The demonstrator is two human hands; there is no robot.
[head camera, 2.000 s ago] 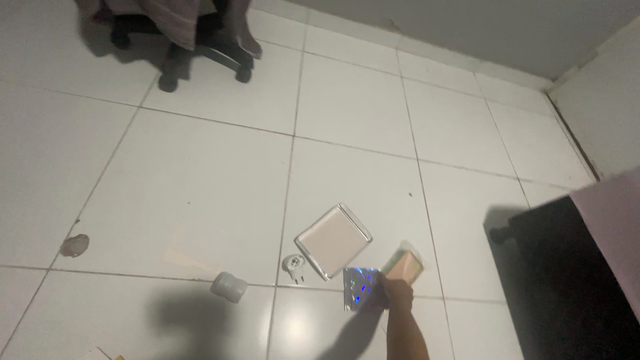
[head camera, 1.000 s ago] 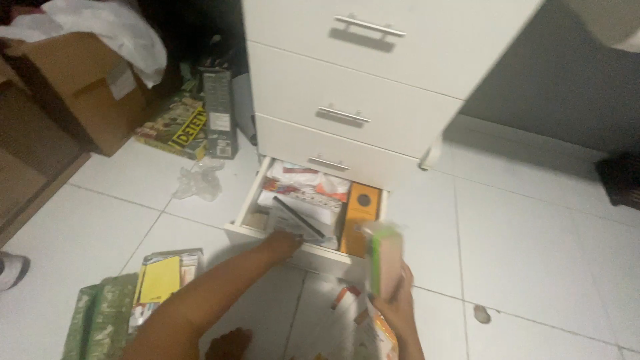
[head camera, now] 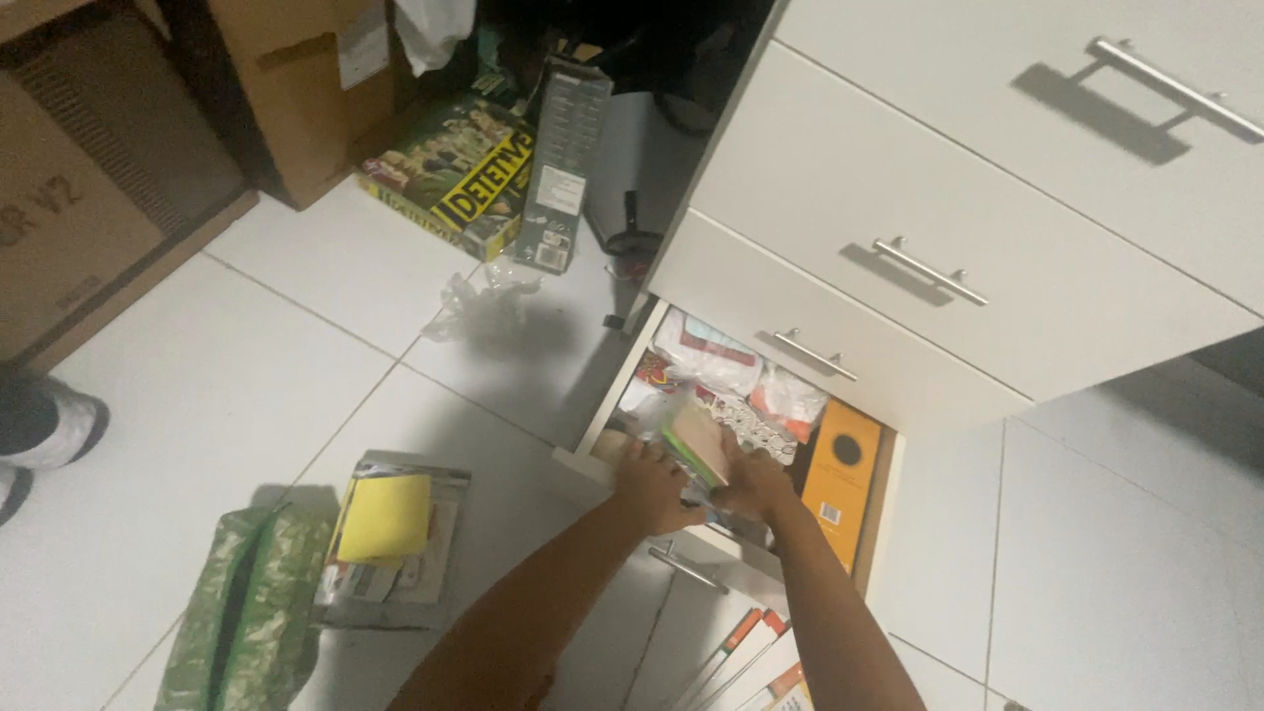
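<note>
Both my hands are inside the front of the pulled-out bottom drawer [head camera: 614,395] of a white cabinet. My right hand [head camera: 755,481] grips a plastic-wrapped pad [head camera: 699,439] with pale and green layers. At the drawer's front left, my left hand [head camera: 657,491] is beside the pad, fingers spread; whether it holds something under it is hidden. Bagged items [head camera: 706,354] and a patterned white piece [head camera: 755,427] lie farther back in the drawer. Along its right side is an orange box [head camera: 841,484] with a black circle.
On the floor at left are a green patterned pouch [head camera: 247,602] and a clear packet with a yellow paper square [head camera: 385,518]. Beyond lie a crumpled plastic bag [head camera: 484,306], a board game box [head camera: 459,183] and cardboard boxes [head camera: 89,188]. A person's shoe [head camera: 49,425] shows at left. Papers [head camera: 760,662] are below the drawer.
The view has swung from bare floor to the cabinet. My right hand has brought the wrapped pad from in front of the drawer to inside it, near my left hand.
</note>
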